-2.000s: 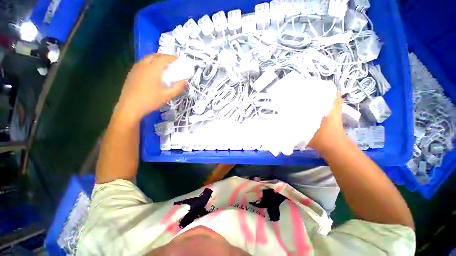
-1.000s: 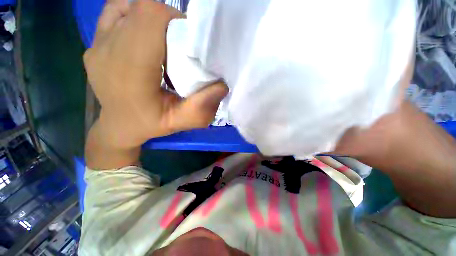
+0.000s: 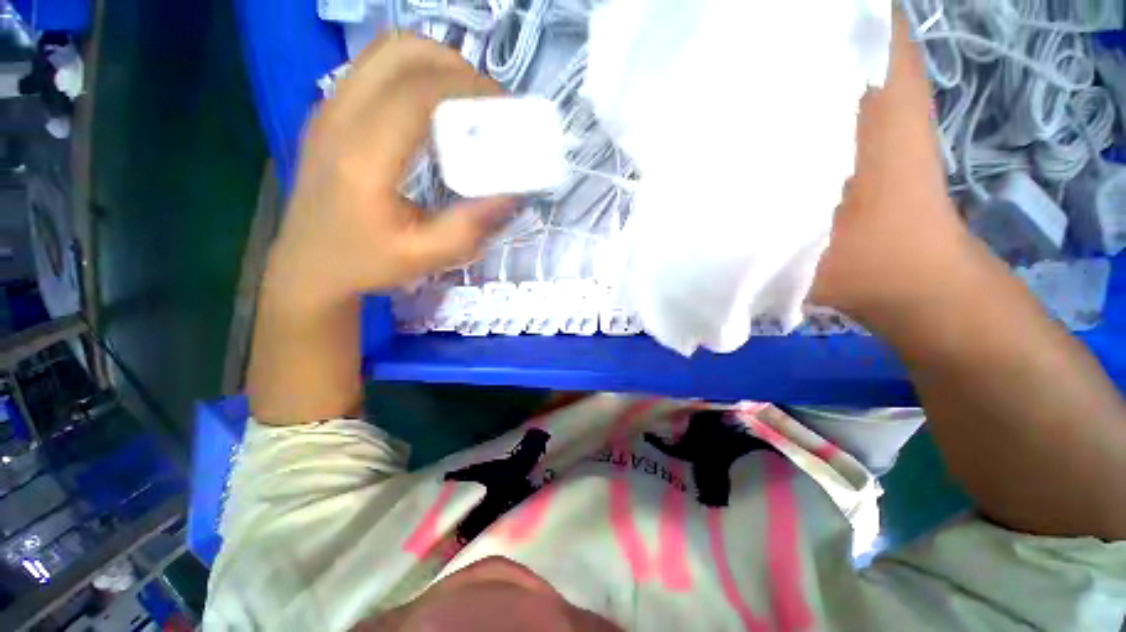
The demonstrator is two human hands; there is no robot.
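Note:
My left hand (image 3: 383,173) holds a white power adapter (image 3: 500,146) between thumb and fingers, above the left part of the blue crate (image 3: 642,368). My right hand (image 3: 883,210) holds a crumpled white cloth (image 3: 741,148), which hangs over the crate's middle and hides my fingers. The cloth is apart from the adapter. Below them, a row of adapters (image 3: 531,309) stands along the crate's near wall. Bundled white cords (image 3: 1013,93) lie heaped behind, with more adapters (image 3: 1022,212) at the right.
Part of another blue crate (image 3: 212,475) shows at the lower left. A dark green surface (image 3: 161,185) with a brown edge lies left of the crate. Shelving with blurred items (image 3: 74,457) stands at the far left. My torso is close to the crate's near wall.
The cloth was against the adapter side of my left hand a second ago; now it is farther right. The adapter in my left hand now shows fully. The view has shifted slightly.

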